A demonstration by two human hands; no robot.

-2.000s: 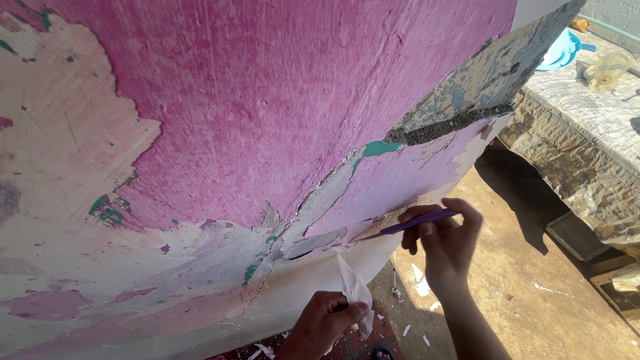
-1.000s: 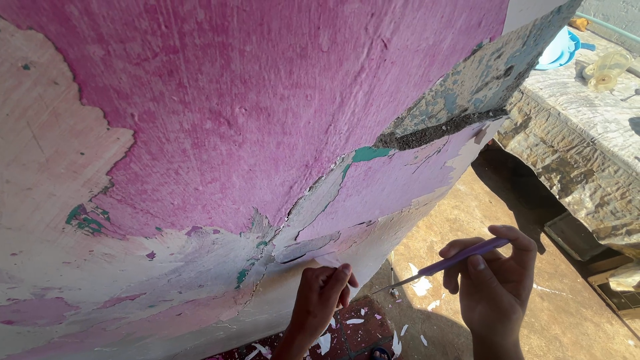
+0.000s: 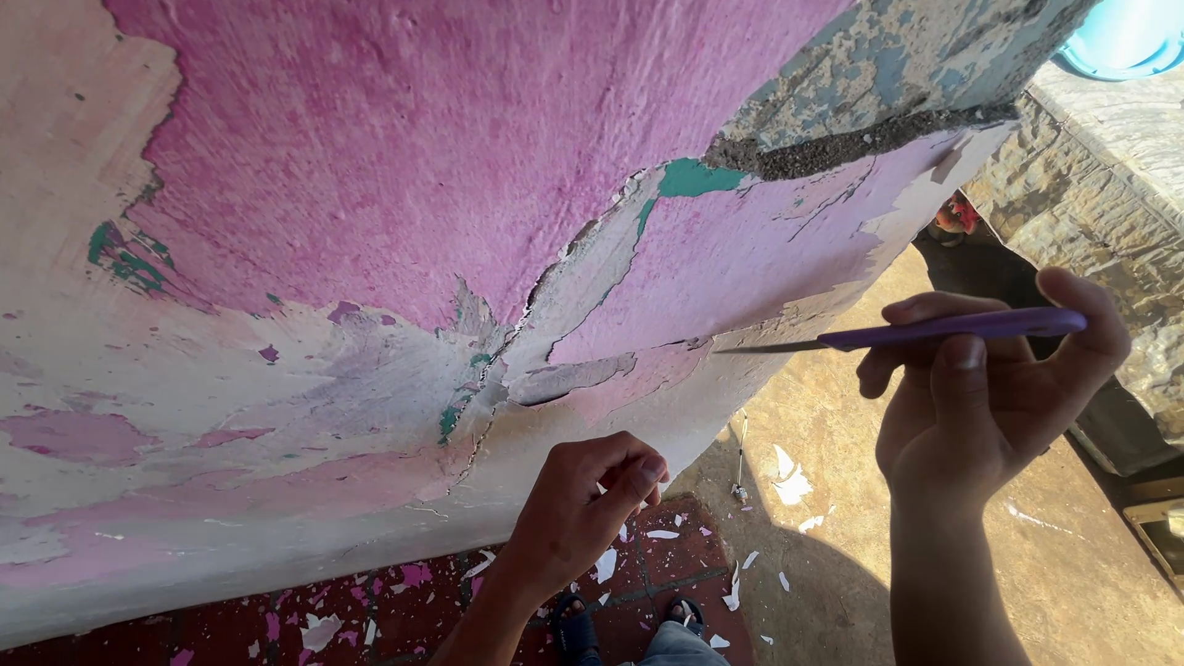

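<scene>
My right hand (image 3: 980, 398) grips a purple-handled knife (image 3: 953, 326), its thin blade pointing left at the lower part of the painted wall (image 3: 370, 139). Whether the tip touches the wall cannot be told. Lower and to the left, my left hand (image 3: 597, 504) is curled near the wall's pale lower band, with nothing visible in its fingers. Pink and lilac paint peels around a crack (image 3: 527, 310) running diagonally across the wall. A green paint patch (image 3: 698, 178) shows beside rough exposed plaster (image 3: 823, 155).
Paint flakes (image 3: 606, 564) lie over red floor tiles (image 3: 666, 550) and tan ground (image 3: 832, 462). My sandalled feet (image 3: 575, 624) stand below. A stone ledge (image 3: 1064, 176) runs along the right, with a blue basin (image 3: 1124, 42) on top.
The pale paint strip seen in my left hand two seconds ago is no longer visible there. The knife moved away from the wall, then back toward it. The view has moved closer to the wall.
</scene>
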